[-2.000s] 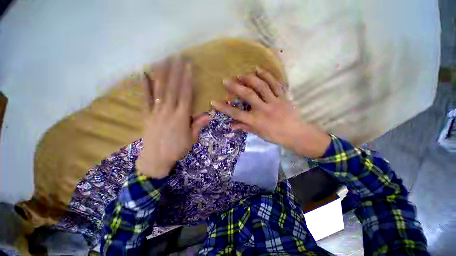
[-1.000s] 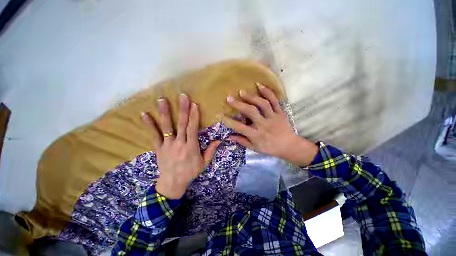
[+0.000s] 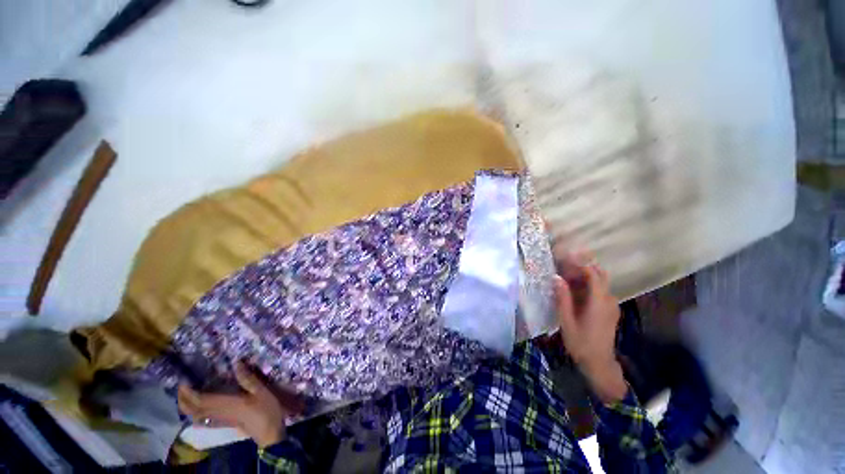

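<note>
The patterned garment panel, purple and white, lies on the white work table. Its mustard-gold facing curves along the far side, with soft folds at the left. A white strip, perhaps interfacing, lies near the panel's right edge. My left hand is at the panel's lower left near edge, thumb and fingers apart. My right hand is at the right edge beside a pale speckled strip of the garment, fingers curled. Whether either hand grips the cloth is unclear.
A brown wooden ruler lies at the left of the table. A thick dark bar lies beyond it. A dark blade-like tool and part of a dark loop show at the top left. Grey floor lies to the right.
My hands have left the facing: the left went down-left to the near edge, the right down-right. The white strip now shows up to the facing. More of the table's left side is in view.
</note>
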